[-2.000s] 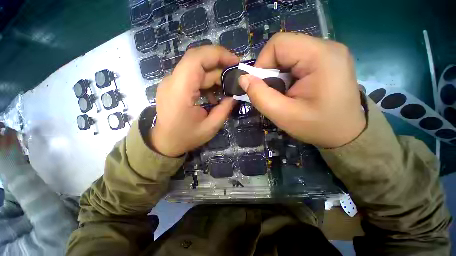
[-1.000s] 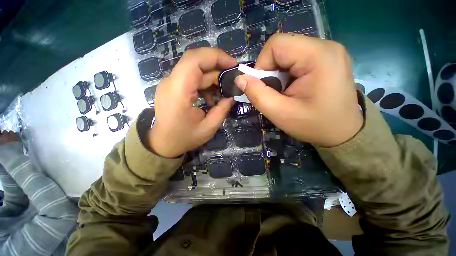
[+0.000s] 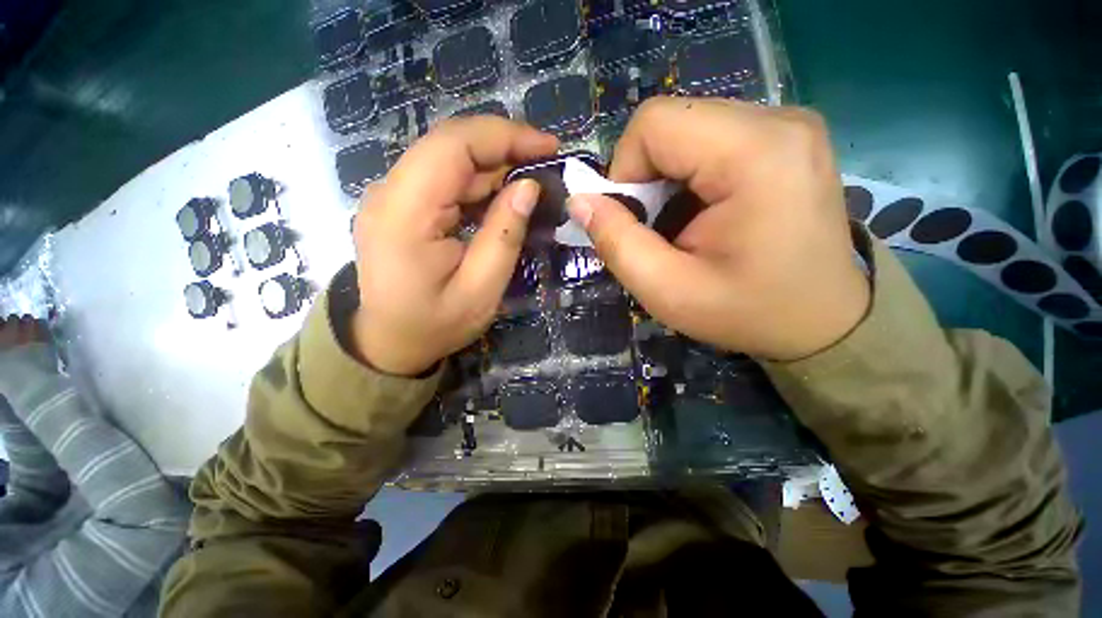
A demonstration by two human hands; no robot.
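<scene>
My left hand (image 3: 429,248) grips a small dark module (image 3: 546,193) above the tray, with the thumb on its face. My right hand (image 3: 737,223) pinches the white backing strip (image 3: 573,226) against the module's right side. A dark round pad (image 3: 627,208) shows on the strip by my right thumb. The strip also shows behind my right wrist, with a row of dark pads (image 3: 949,225) on it. The clear blister tray (image 3: 604,447) lies under both hands, its pockets holding black modules (image 3: 465,57). The module's lower part is partly hidden by my fingers.
A white work sheet (image 3: 133,362) at left bears several modules with grey round faces (image 3: 251,193). A person's striped sleeve (image 3: 91,507) is at the lower left. A narrow white strip (image 3: 1030,145) and the roll of pads (image 3: 1073,223) are on the green bench at right.
My left thumb has moved up onto the module's face. My right thumb and the strip's end have shifted slightly, and the strip now covers less of the module. The strip behind my right wrist has shifted left.
</scene>
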